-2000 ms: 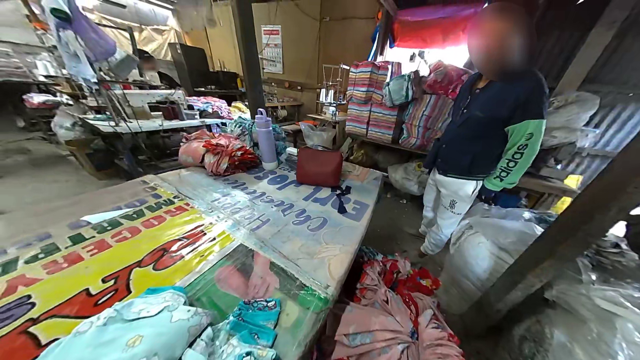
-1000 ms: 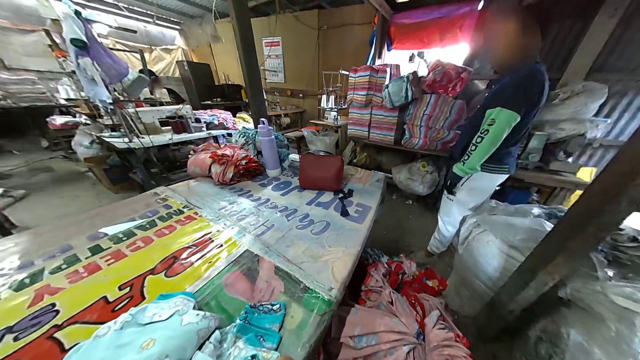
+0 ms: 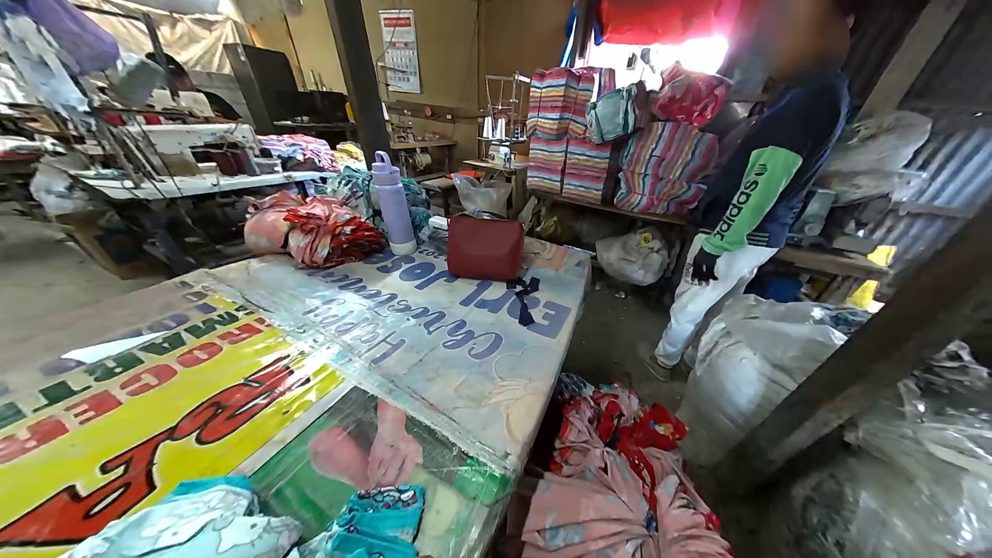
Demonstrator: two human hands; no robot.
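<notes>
Neither my left hand nor my right hand can be made out; the hand shape at the table's lower middle looks like part of the printed cover. Light blue patterned cloth lies at the near edge, beside folded teal printed cloth. On the far part of the printed tarpaulin table cover stand a dark red bag and a lilac bottle. A bundle of pink and red cloth sits left of the bottle. A dark cloth strip lies just in front of the bag.
Pink and red cloth is heaped right of the table. A person stands beyond it, near large plastic sacks and a slanting wooden post. Sewing machines are at back left; striped bundles rest on a bench.
The person at the right has turned from facing the table to a more side-on stance and leans slightly. The bag, bottle and cloth on the table stay in place.
</notes>
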